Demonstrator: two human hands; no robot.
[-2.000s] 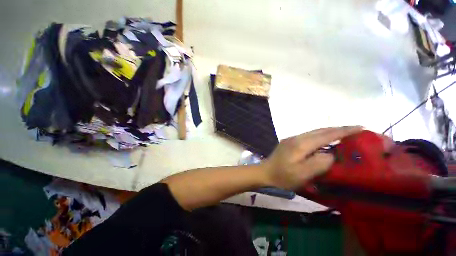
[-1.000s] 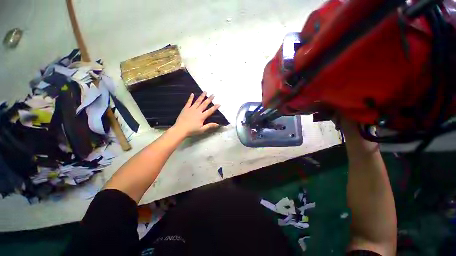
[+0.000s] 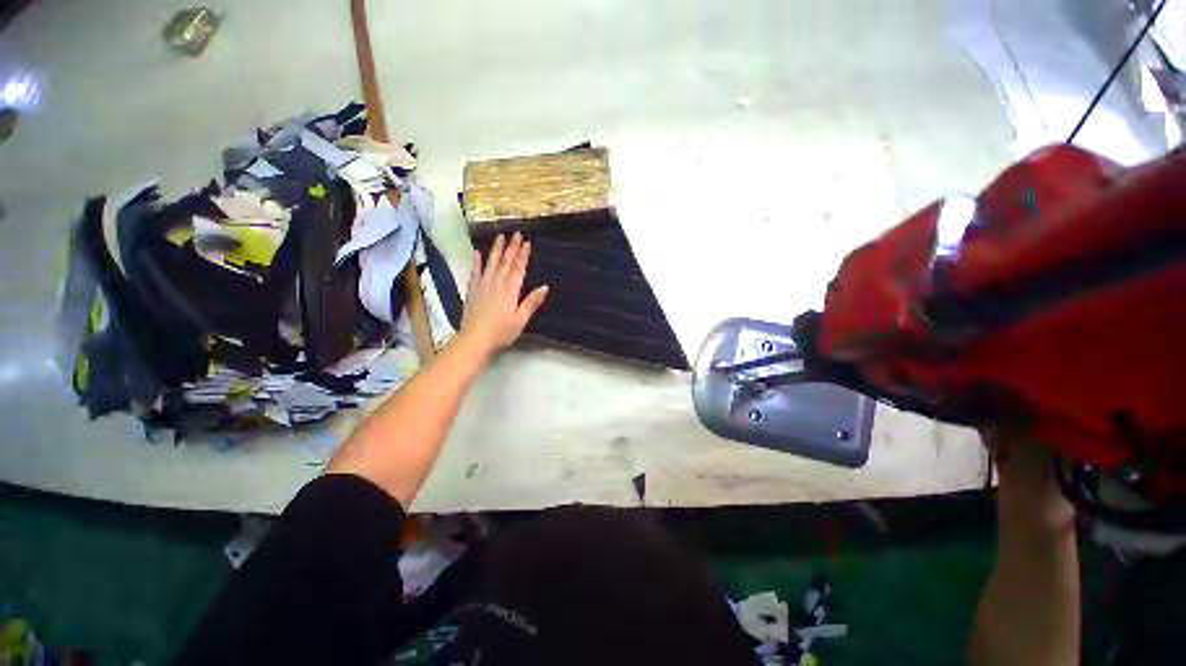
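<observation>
A black fabric stack (image 3: 592, 286) lies flat on the table, its pointed right end close to the base plate. A tan-gold block (image 3: 537, 186) lies on its far end. My left hand (image 3: 501, 297) rests palm down with spread fingers on the stack's left side, just below the block. The red cutting machine (image 3: 1027, 286) stands to the right on its silver base plate (image 3: 787, 397); the knife area is partly hidden by the motor body. My right forearm reaches up to the machine; my right hand is mostly hidden behind the motor, so its grip cannot be seen.
A heap of fabric offcuts (image 3: 273, 273) lies on the left, partly over a brown wooden strip (image 3: 371, 78). A small shiny roll-like thing (image 3: 191, 30) lies far left. A black cable (image 3: 1116, 72) runs above the machine. The table's edge curves near my body.
My left hand has left the motor and gone to the stack, then from its right part to its left side. The base plate is closer to the stack's tip. The view has shifted.
</observation>
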